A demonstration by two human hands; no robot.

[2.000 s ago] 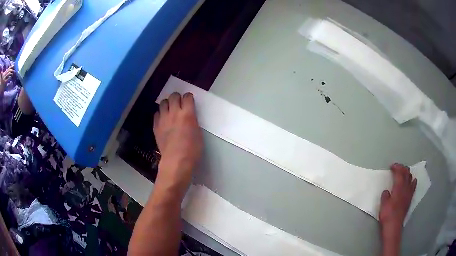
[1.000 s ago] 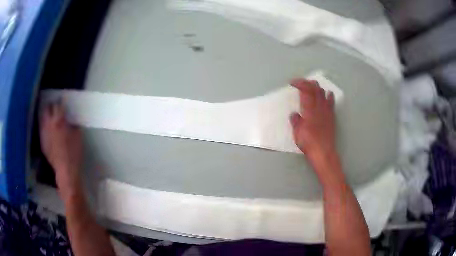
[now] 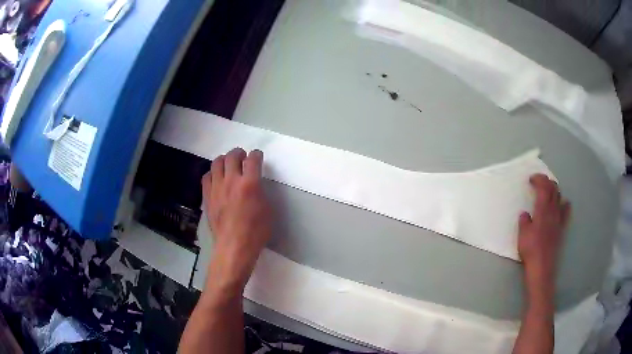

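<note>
A long white fabric panel [image 3: 360, 180] lies flat across the pale grey-green feed table [image 3: 326, 90]. Its narrow left end lies over the dark conveyor belt [image 3: 222, 62] and reaches the edge of the blue cover. Its wide end flares at the right. My left hand [image 3: 238, 200] rests flat with fingertips on the panel's lower edge near the belt. My right hand [image 3: 542, 225] rests with fingertips on the wide right end. Neither hand visibly grips it. Whether interfacing lies on the panel, I cannot tell.
The blue press cover [image 3: 132, 83] is at left, with a crumpled strip [image 3: 83, 62] and a white curved object [image 3: 31, 79] on it. White panels [image 3: 346, 297] lie along the near table edge. Thin interfacing [image 3: 485, 62] lies along the far side. Scraps cover the floor.
The panel has moved left, its narrow end now further over the belt at the blue cover. My left hand has shifted right along the panel from its end. The camera view has swung and returned.
</note>
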